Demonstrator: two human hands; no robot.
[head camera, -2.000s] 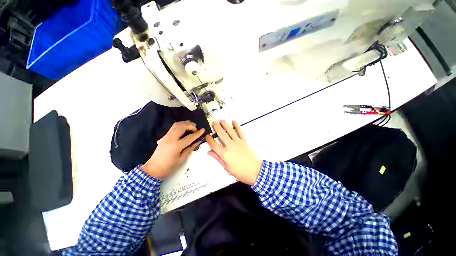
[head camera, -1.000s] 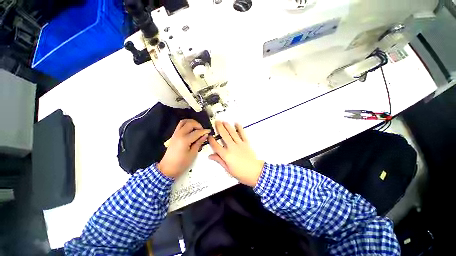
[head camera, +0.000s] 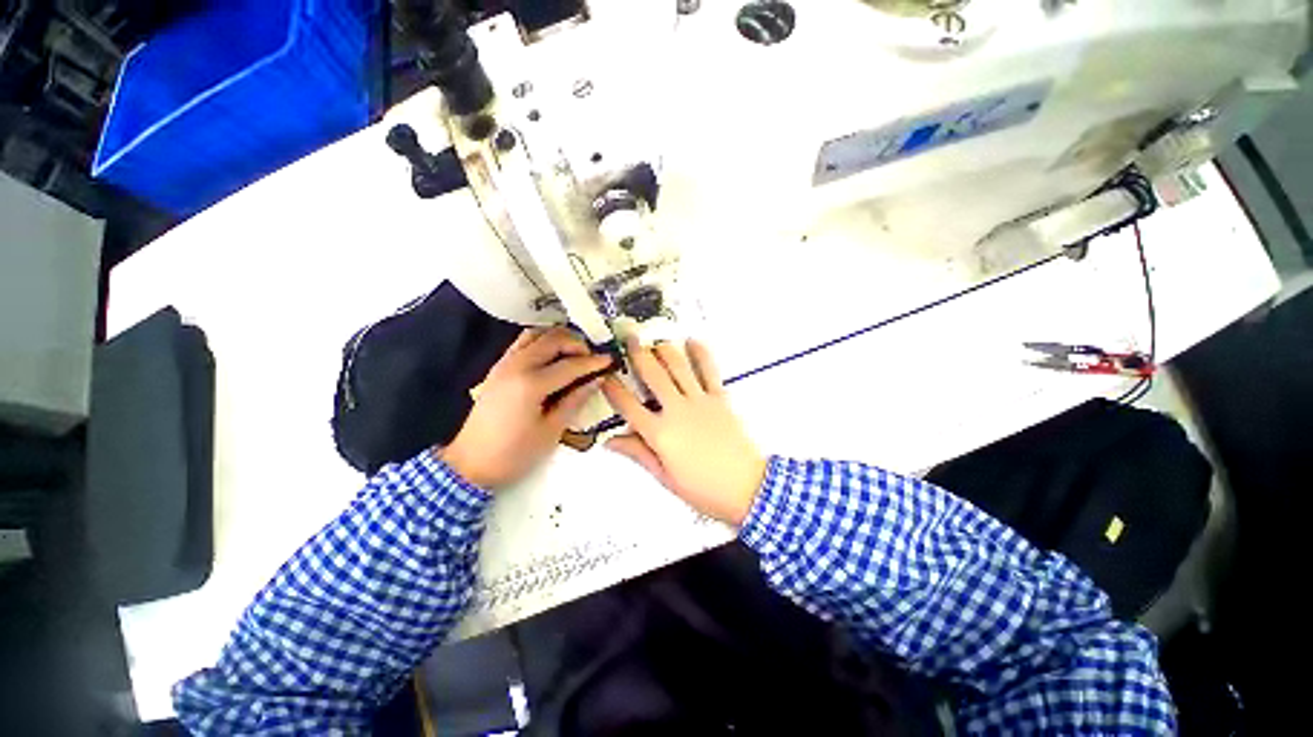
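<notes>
A black fabric workpiece (head camera: 418, 377) lies on the white table left of the needle area, with a thin pale line along its left edge. My left hand (head camera: 521, 408) holds its right part, fingers bent at the edge near the presser foot (head camera: 638, 305). My right hand (head camera: 688, 432) lies nearly flat beside it, fingertips just below the presser foot. A thin black strip (head camera: 878, 320) runs from the right across the table to my right fingers. A small brown-and-black end shows between my hands. The needle tip is hidden.
The off-white sewing machine (head camera: 806, 87) fills the top. Red-handled snips (head camera: 1090, 360) lie at the right. A black fabric pile (head camera: 1094, 497) is at the lower right. A dark pad (head camera: 151, 454) lies on the left table edge. A blue crate (head camera: 245, 94) stands behind, upper left.
The view has shifted, so the machine appears further right. The workpiece's edge has turned beside the needle area, and a small brown-and-black end now shows below my left fingers.
</notes>
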